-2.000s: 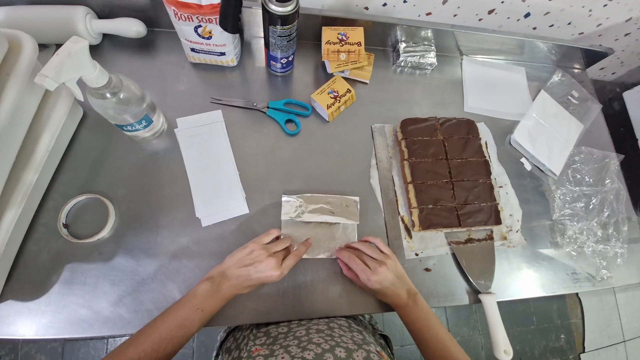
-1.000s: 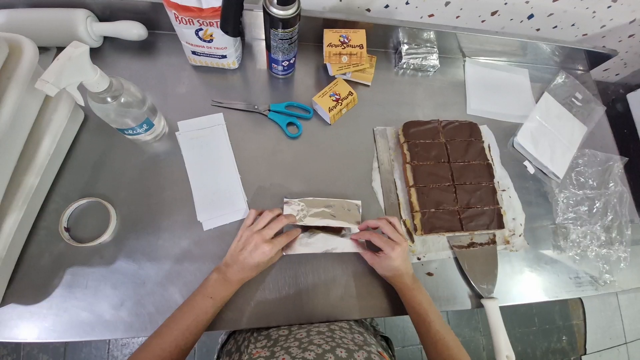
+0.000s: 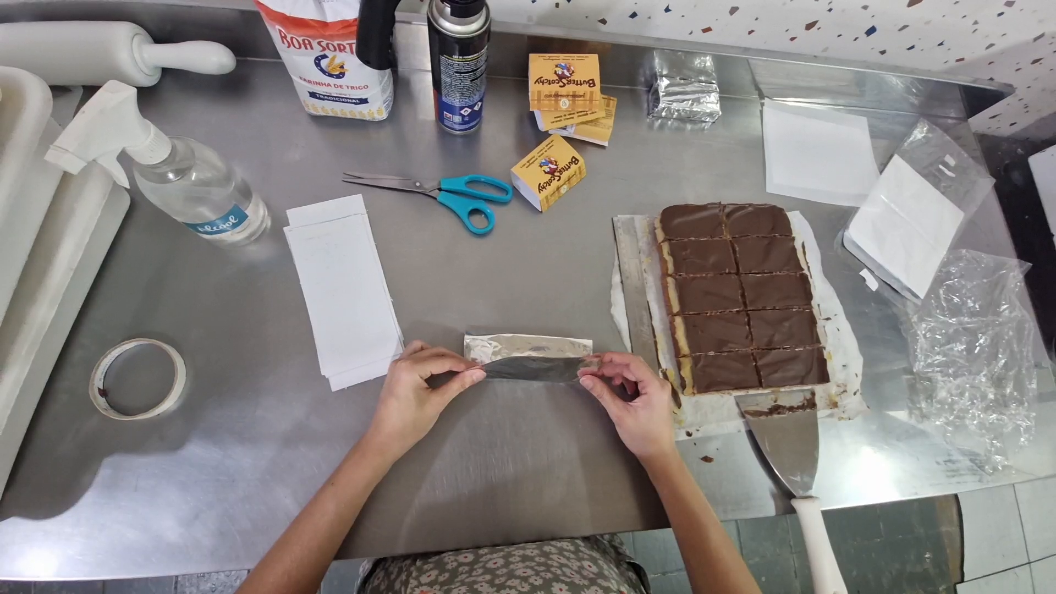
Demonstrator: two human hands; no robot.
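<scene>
A small sheet of silver foil (image 3: 528, 346) lies on the steel counter, its near edge lifted between my hands. My left hand (image 3: 421, 392) pinches the left end of that edge between thumb and forefinger. The right end is pinched the same way by my right hand (image 3: 634, 404). Whether anything is under the raised flap is hidden. Right of my hands, a chocolate-topped slab cut into rectangular bars (image 3: 745, 297) rests on white paper. A metal spatula (image 3: 788, 441) with a white handle touches the paper at the slab's near end. White paper strips (image 3: 345, 293) lie to the left.
Teal-handled scissors (image 3: 469, 196), yellow printed boxes (image 3: 549, 173) and a flour bag (image 3: 330, 70) are farther back. At left are a spray bottle (image 3: 200, 186), a tape roll (image 3: 137, 379) and white trays (image 3: 62, 272). Clear plastic (image 3: 973, 355) lies at far right.
The near part of the foil, flat two seconds ago, is now lifted as a narrow flap. Both hands have shifted to the ends of its near edge.
</scene>
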